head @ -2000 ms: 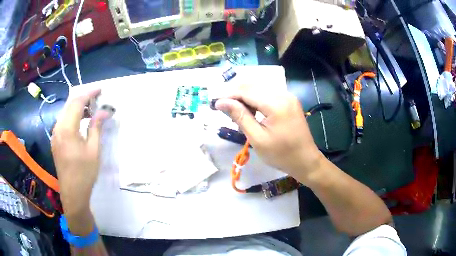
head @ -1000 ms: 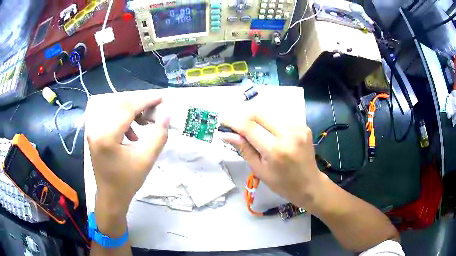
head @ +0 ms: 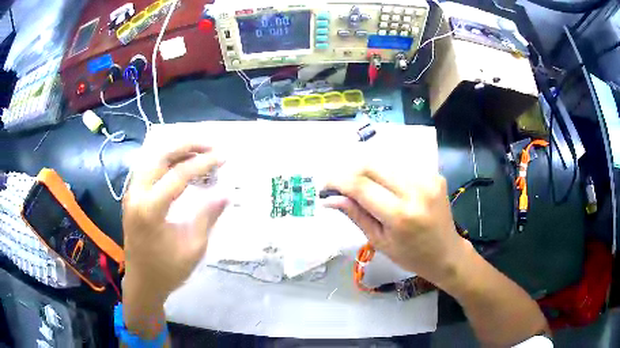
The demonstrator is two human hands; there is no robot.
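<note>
A green circuit board [head: 293,197] lies at the middle of the sheet, above crumpled white material [head: 272,264]. My right hand [head: 401,221] is closed on a black plug [head: 331,194] at the board's right edge; whether the plug is seated in the board cannot be told. An orange cable [head: 364,262] loops below this hand to a small tester [head: 415,288], partly hidden by my forearm. My left hand [head: 163,211] is left of the board, thumb and fingers apart. A blurred shape between its fingers cannot be made out.
The work lies on a large white sheet [head: 381,316]. A small metallic cylinder [head: 366,132] is at its upper right. A cream instrument [head: 333,51] and yellow part strip [head: 323,102] stand behind. A multimeter [head: 64,234] is left. Pliers [head: 472,189] and another orange cable [head: 523,178] are right.
The view has shifted, so most things sit further right and lower. The board now lies straighter. My left hand moved toward the board, then back slightly. My right hand keeps the plug at its edge.
</note>
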